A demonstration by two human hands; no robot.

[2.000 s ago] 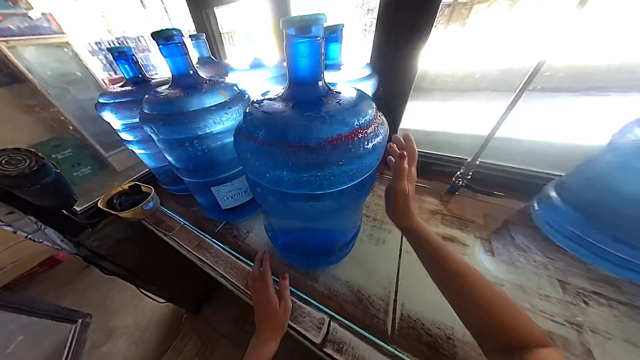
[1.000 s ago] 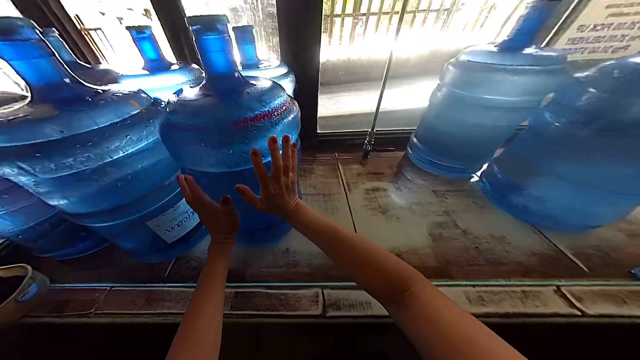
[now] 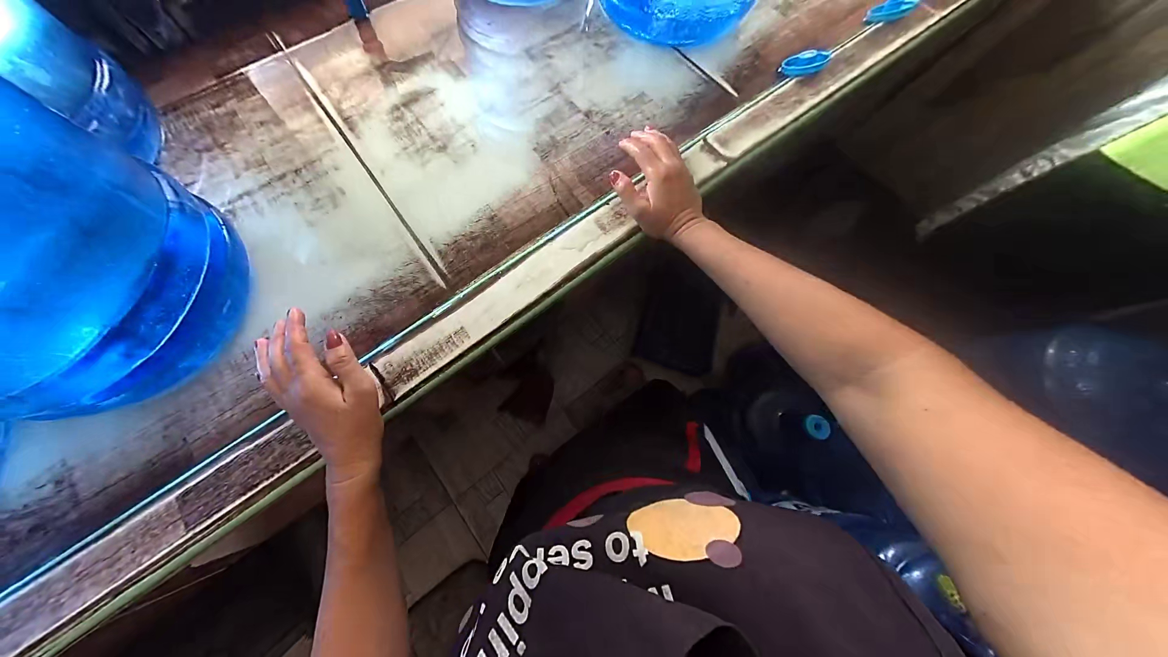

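Note:
My left hand (image 3: 324, 388) is above the front edge of the tiled counter (image 3: 511, 283), fingers apart and holding nothing, just right of a large blue water jug (image 3: 82, 265). Farther right, my right hand (image 3: 659, 182) hovers at the same edge with its fingers spread and nothing in them. Another blue jug (image 3: 675, 14) stands at the back of the counter, cut off by the top of the view. Two small blue plastic caps (image 3: 806, 62) lie near the counter's edge, beyond my right hand.
Below the counter, several blue jugs (image 3: 812, 429) stand at the lower right beside my dark printed shirt (image 3: 730, 584). The tiled floor (image 3: 438, 474) shows between my arms. A green and silver surface (image 3: 1136, 151) is at the right edge.
Both hands have come off the labelled jug, where they were a second ago, and are now apart at the counter's front edge. The view has swung down and right.

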